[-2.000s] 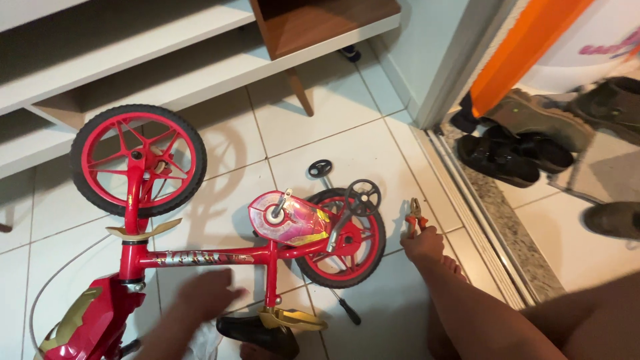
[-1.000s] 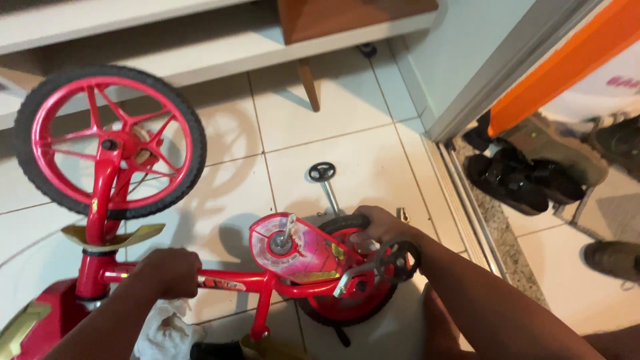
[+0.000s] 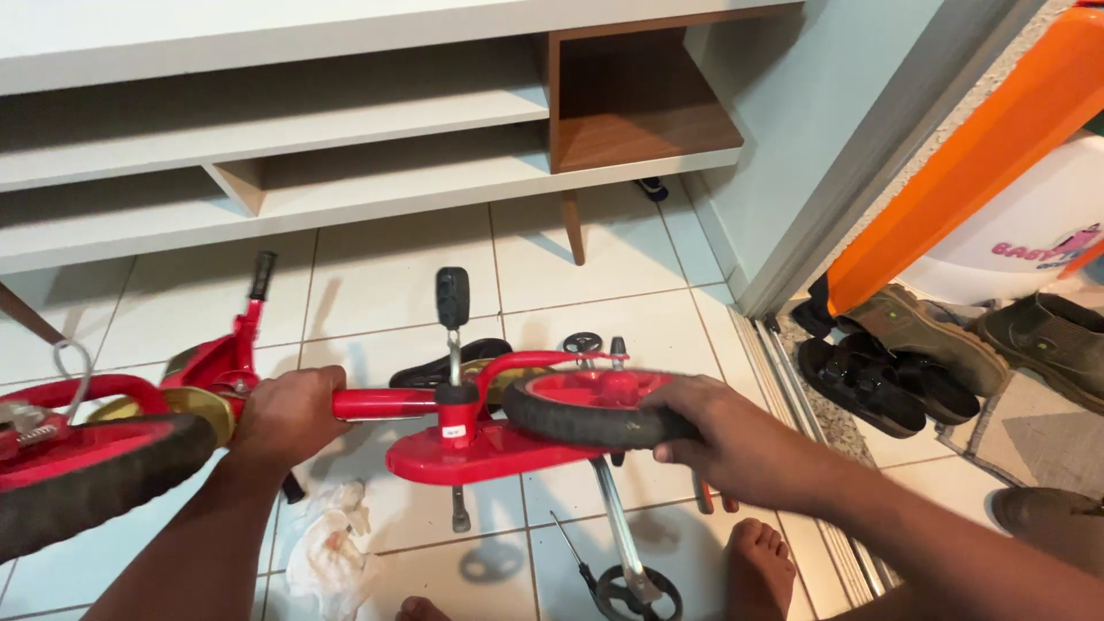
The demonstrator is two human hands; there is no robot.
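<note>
A child's red bicycle is held above the tiled floor, tipped on its side. My left hand is closed round the frame tube near the head end. My right hand grips the rear wheel's black tire. The red chain guard faces down and toward me, with a black pedal on its crank above it. A training wheel hangs on a metal bracket at the bottom; another training wheel shows behind the rear wheel. The front wheel is at the far left, the handlebar beyond it.
A screwdriver, a crumpled white cloth and red-handled pliers lie on the floor. My bare feet are at the bottom. A white shelf unit stands ahead; black sandals and boots lie past the door track at right.
My right hand let go of the pliers and took hold of the rear wheel; my left hand took the frame. The bicycle has been lifted and turned over, its chain guard now facing down.
</note>
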